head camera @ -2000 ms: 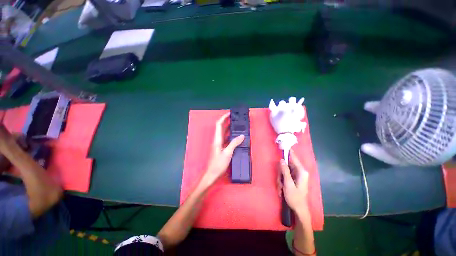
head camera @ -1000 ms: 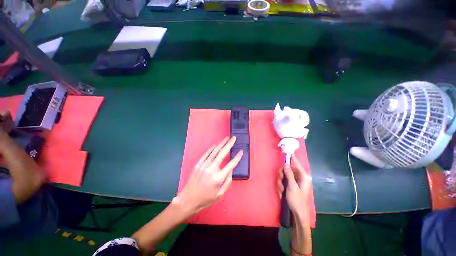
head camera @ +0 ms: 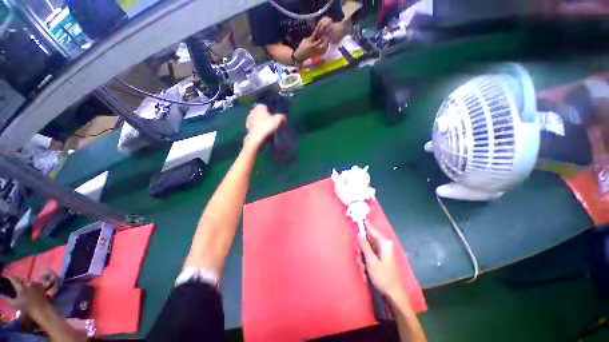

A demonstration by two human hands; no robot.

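Note:
My left hand (head camera: 264,124) is stretched far forward over the green bench, closed at the near side of a blurred black device unit (head camera: 275,105). The unit is too blurred to tell its face or whether it touches the bench. My right hand (head camera: 378,262) is closed around the black handle of the cloth-wrapped tool (head camera: 354,187), whose white ragged head points away from me at the mat's far right corner. The red foam mat (head camera: 300,260) lies under the tool, with no unit on it.
A white fan (head camera: 484,133) stands at right with its cord. Another black unit (head camera: 177,178) lies beside a white sheet (head camera: 189,150) at left. A parts box (head camera: 89,251) sits on a neighbour's red mat. A person's hands (head camera: 319,41) show across the bench, near a tape roll (head camera: 290,82).
My left hand has moved from the mat to far forward, and the black unit is gone from the mat. My right hand still holds the tool. The view has turned and tilted up.

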